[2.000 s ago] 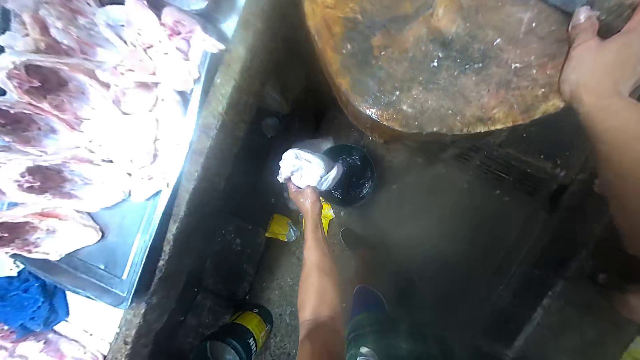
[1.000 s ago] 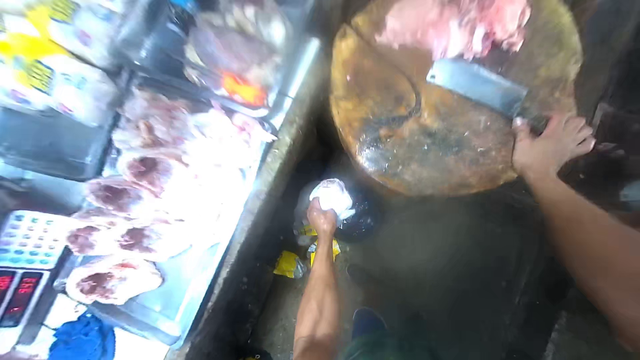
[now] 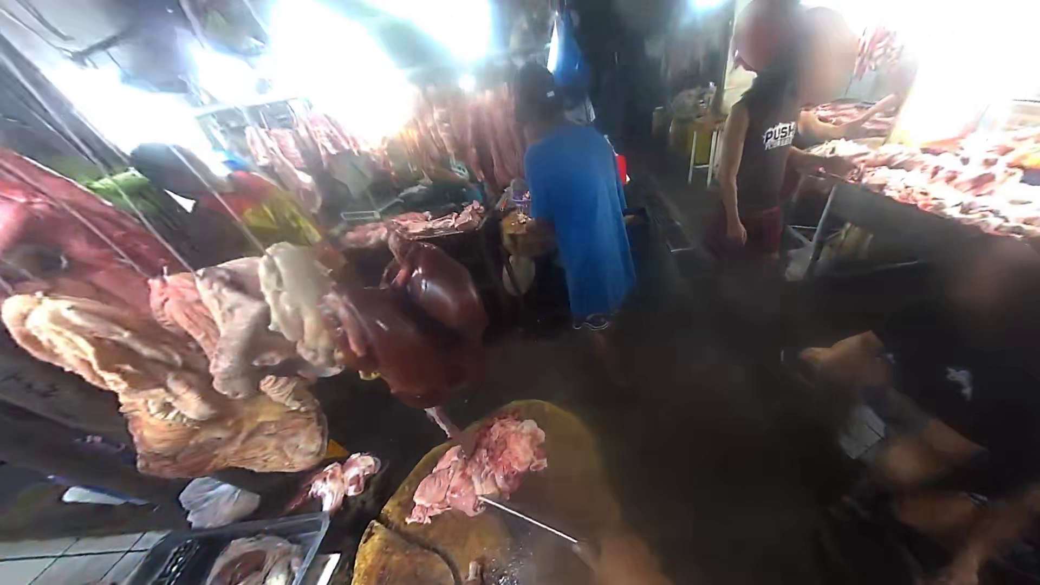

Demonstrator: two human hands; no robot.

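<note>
At the bottom edge of the head view, my blurred right hand (image 3: pixel 624 561) is around the handle end of a cleaver (image 3: pixel 530 520), whose blade is seen nearly edge-on. The blade's far end meets a pile of raw pink meat pieces (image 3: pixel 479 470) on a round wooden chopping block (image 3: pixel 569 439). A small pale piece, too unclear to name, shows on the block at the bottom edge. My left hand is out of view.
Large cuts of meat (image 3: pixel 227 422) and dark red organs (image 3: pixel 431 317) hang at the left, near the block. Below them is a metal tray (image 3: pixel 317 536) with meat. Ahead stands a person in blue (image 3: pixel 577 219); others are at the right. Meat covers a counter (image 3: pixel 910 207).
The view has swung up sharply from the floor to the stalls ahead. My left hand, earlier holding a white bundle low beside the block, has left the view. My right hand is now at the bottom edge.
</note>
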